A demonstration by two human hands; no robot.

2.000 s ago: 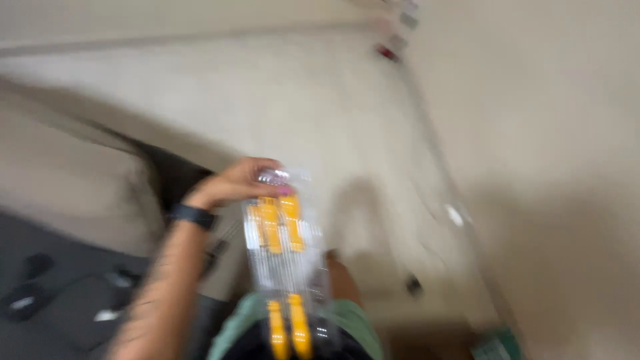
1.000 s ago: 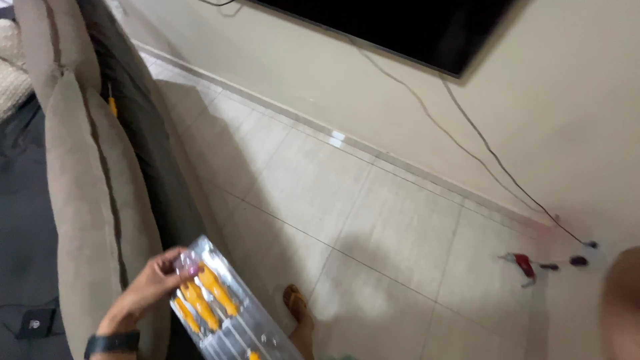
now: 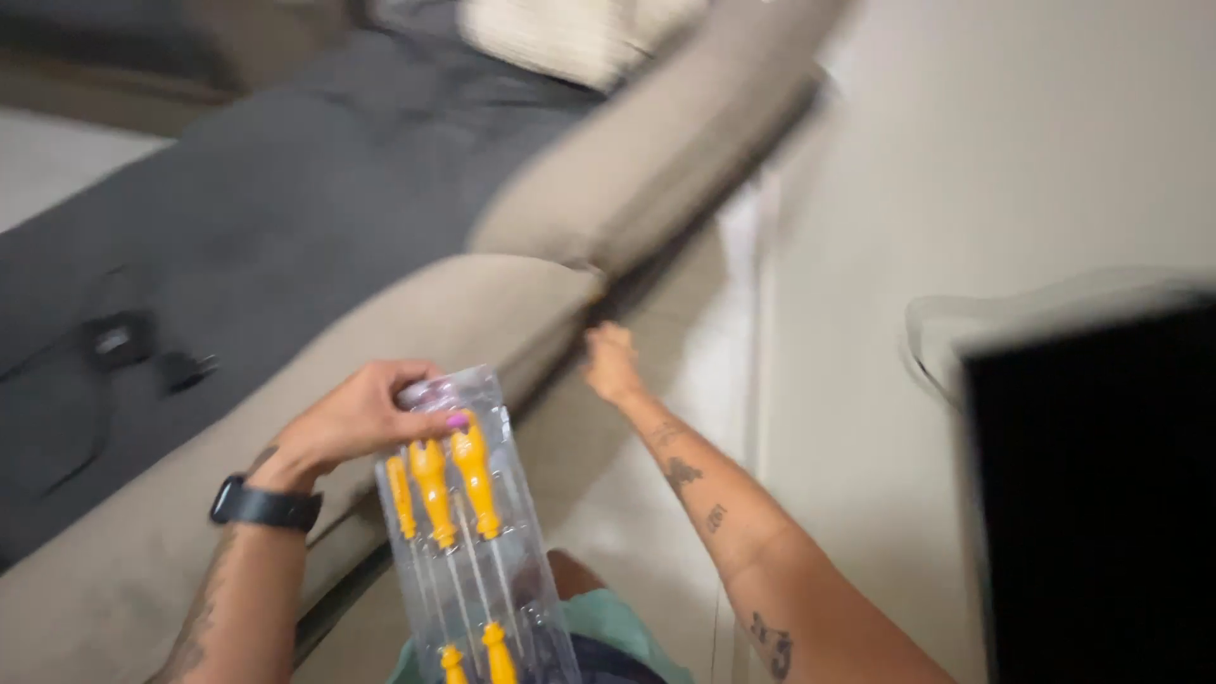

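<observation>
My left hand (image 3: 366, 418) grips the top end of a clear plastic blister pack (image 3: 518, 494) holding several screwdrivers with yellow handles (image 3: 475, 475). Its thumb lies over the top of the pack, which hangs down in front of my body. My right hand (image 3: 611, 361) reaches out to the dark gap behind the beige sofa back cushions (image 3: 418, 323). A small yellow-orange spot shows at that gap, just beyond the fingertips. Blur hides whether the right fingers hold anything.
A dark grey sofa seat (image 3: 218, 218) bears a black power adapter (image 3: 119, 339) with a cable and a plug (image 3: 185, 370). A pale cushion (image 3: 560, 38) lies at the top. A black television (image 3: 1102, 494) stands out from the wall at right, with a cable (image 3: 917, 351) beside it.
The view has swung from the floor and wall towards the sofa. My right arm now stretches out to the back of the sofa. The left hand still holds the screwdriver pack.
</observation>
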